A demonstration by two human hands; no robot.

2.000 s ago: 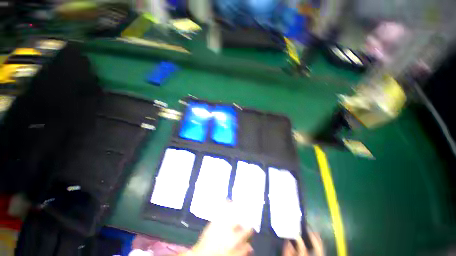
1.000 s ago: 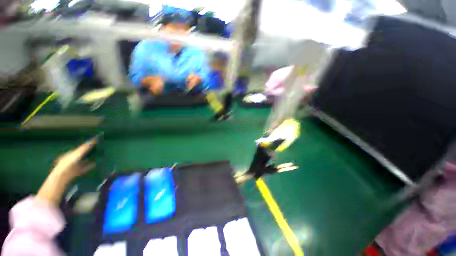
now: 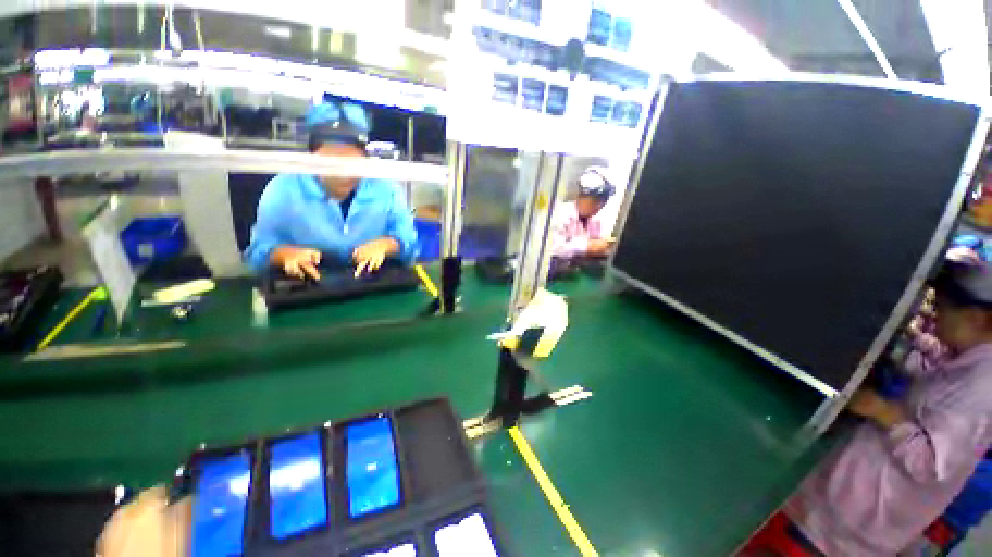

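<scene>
The black phone tray [image 3: 436,448] lies at the bottom, cut off by the picture's edge. Its far row holds three blue-lit smartphones, at left [image 3: 221,506], middle [image 3: 297,485] and right [image 3: 372,466]; the rightmost far pocket is bare. Two white-lit smartphones [image 3: 466,537] show partly in the near row. My left hand [image 3: 144,527] is blurred and cut off at the lower left, beside the leftmost blue phone; its fingers cannot be made out. My right hand is out of the picture.
A black stand [image 3: 509,386] with yellow-and-white paper rises right of the tray, near yellow tape [image 3: 553,492] on the green mat. A black board [image 3: 800,223] stands at right. A person in blue [image 3: 337,223] works opposite; a person in pink [image 3: 908,457] is at right.
The view has lifted and turned right. The far row shows three blue phones instead of two. My left hand has come back from beyond the tray to its left side. My right hand has left view.
</scene>
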